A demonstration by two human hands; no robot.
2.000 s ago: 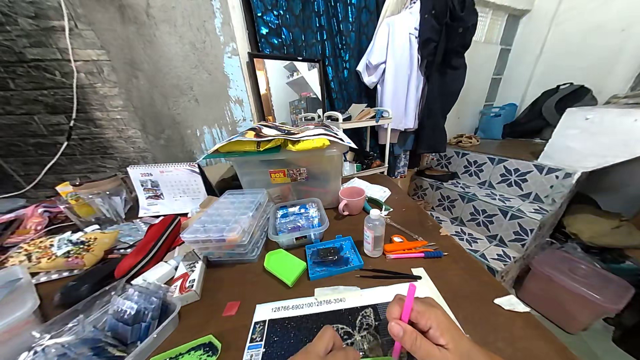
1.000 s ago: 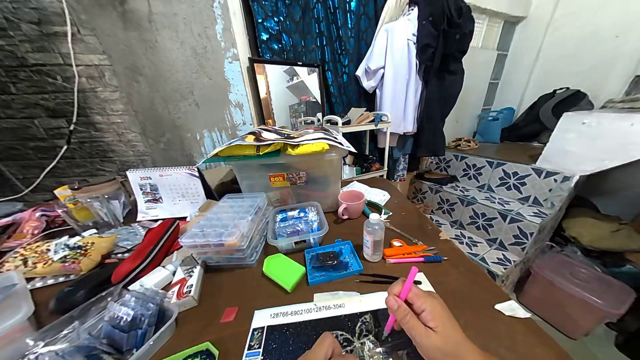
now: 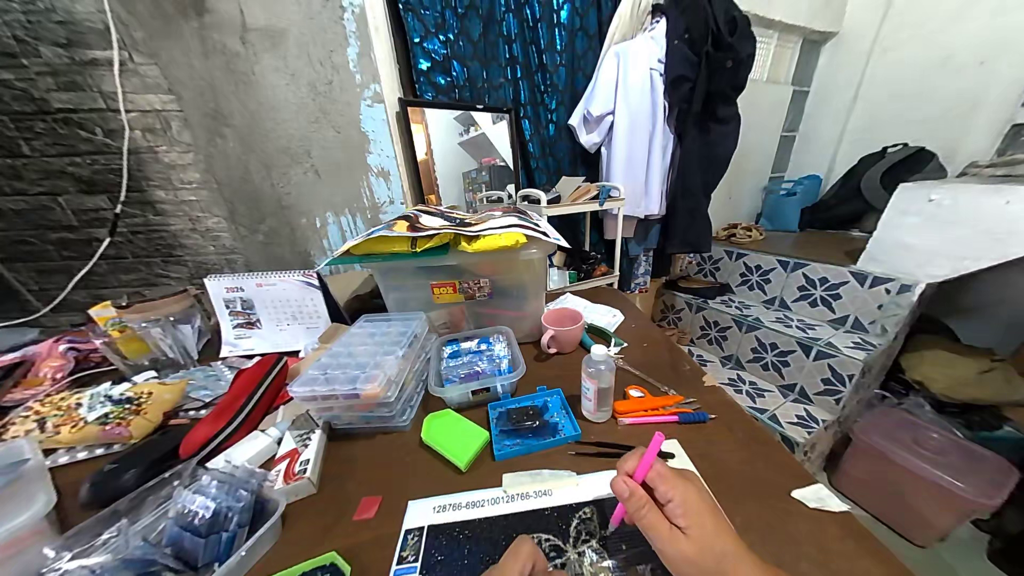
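A pink applicator pen (image 3: 638, 480) is held in my right hand (image 3: 680, 512), its tip down on the dark diamond painting canvas (image 3: 472, 540) with a pale butterfly pattern. My left hand (image 3: 522, 558) rests on the canvas at the lower frame edge, its fingers curled and partly cut off; whether it holds anything is hidden. Beyond the canvas lie a green tray (image 3: 454, 439), a blue tray (image 3: 534, 422) with dark contents, and black tweezers (image 3: 604, 450). A small red square (image 3: 367, 508) lies left of the canvas. A green tray with dark beads (image 3: 320, 565) sits at the bottom.
Behind the trays stand stacked clear organizer boxes (image 3: 364, 360), a tub of packets (image 3: 478, 368), a pink mug (image 3: 562, 330) and a clear bottle (image 3: 598, 384). Orange scissors (image 3: 648, 402) and pens (image 3: 668, 418) lie at right. A container of bags (image 3: 212, 512) is at lower left.
The pink pen's tip has moved from the canvas's butterfly area at two seconds ago to a spot farther right. My right hand has shifted right with it.
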